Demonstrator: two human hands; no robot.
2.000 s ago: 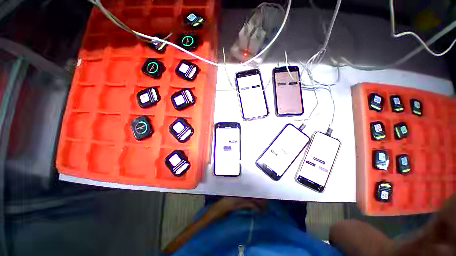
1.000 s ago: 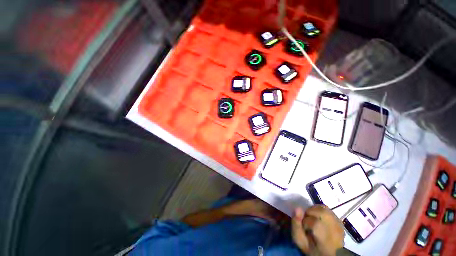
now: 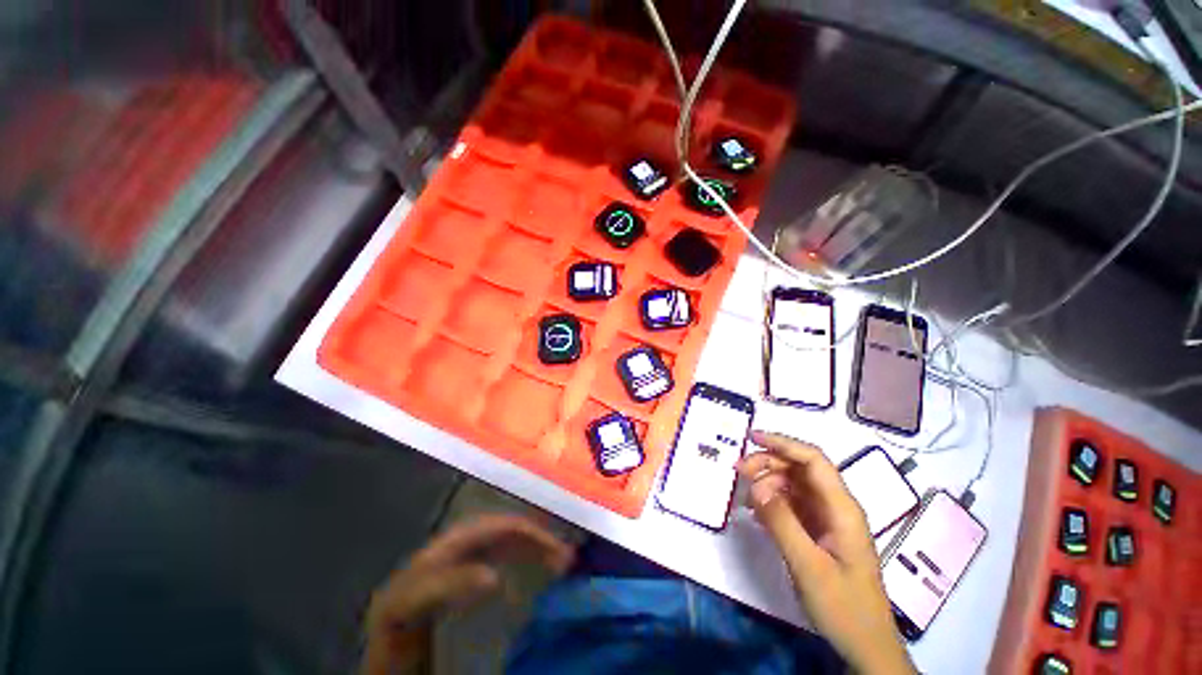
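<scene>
My right hand (image 3: 815, 514) is bare, with fingers apart, beside the right edge of a white-screened smartphone (image 3: 708, 458). Its fingertips are close to the phone; I cannot tell if they touch it. It partly covers another smartphone (image 3: 881, 485). My left hand (image 3: 468, 574) is off the bench front edge, slightly blurred, fingers apart and empty. The left orange-red tray (image 3: 498, 270) holds several watches in its right columns; some show green rings, some white faces, and one watch (image 3: 692, 251) is black.
Two smartphones lie behind, one white (image 3: 800, 346), one pinkish (image 3: 888, 369). A cabled pink-screened phone (image 3: 933, 560) lies front right. The right tray (image 3: 1041, 528) holds several watches. White cables (image 3: 1028, 172) loop over the bench. A whitish lump with a red light (image 3: 844, 231) sits behind.
My right hand has moved forward over the bench and opened. My left hand has come into clear view. One watch in the left tray has gone from a lit face to black.
</scene>
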